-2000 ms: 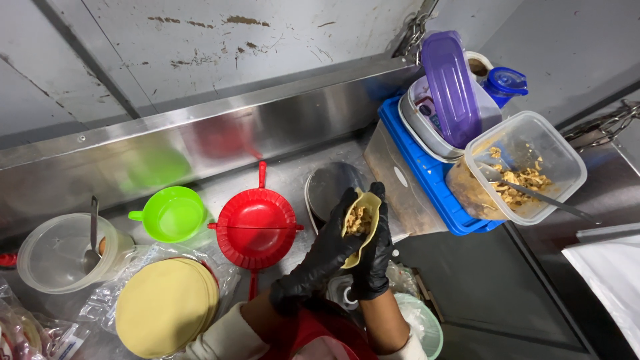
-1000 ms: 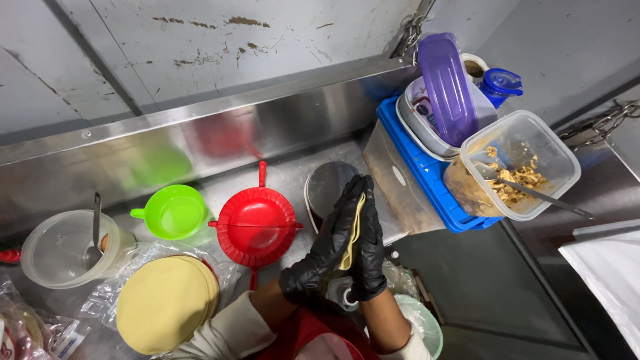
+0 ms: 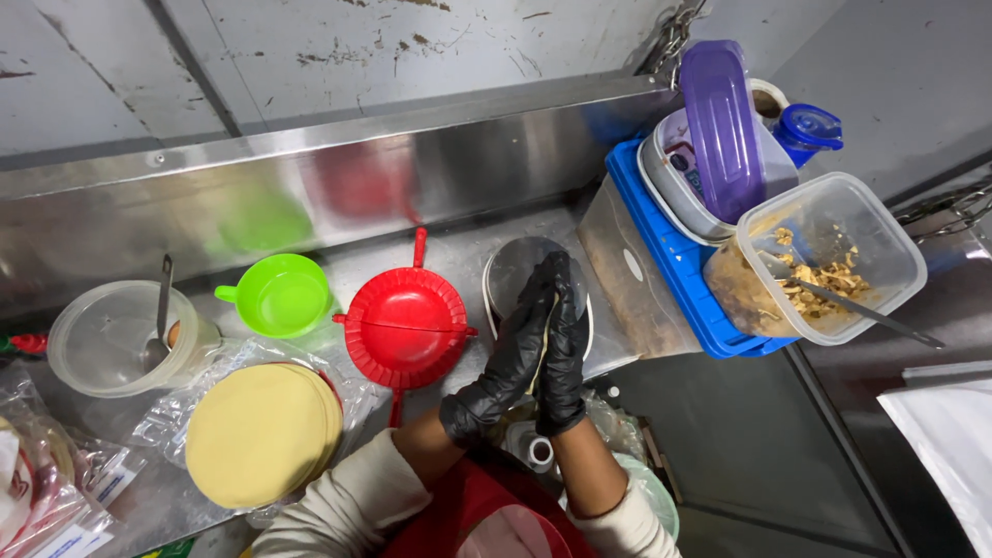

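Observation:
My left hand (image 3: 500, 364) and my right hand (image 3: 564, 349), both in black gloves, press palm to palm around a folded dough disc (image 3: 545, 333). Only its thin pale edge shows between them; the filling is hidden. Behind my fingers is a round dark-topped item (image 3: 527, 267), perhaps a scale. A red plastic dumpling press (image 3: 407, 325) lies unfolded to the left, near a green cup (image 3: 283, 296). A stack of yellow dough discs (image 3: 260, 434) rests on plastic wrapping. At the right, a clear tub (image 3: 833, 271) holds shredded filling (image 3: 829, 283) and a spoon (image 3: 868, 311).
A clear tub with a spoon (image 3: 128, 341) stands at the left, above bagged discs (image 3: 46, 473). The filling tub rests on a blue-lidded box (image 3: 659, 256), beside a container with a purple lid (image 3: 721, 132). A steel backsplash (image 3: 465, 163) runs behind the counter (image 3: 465, 240).
Two seconds ago my hands held the dough disc partly open with filling showing. They have closed together around it, and the filling is now out of sight.

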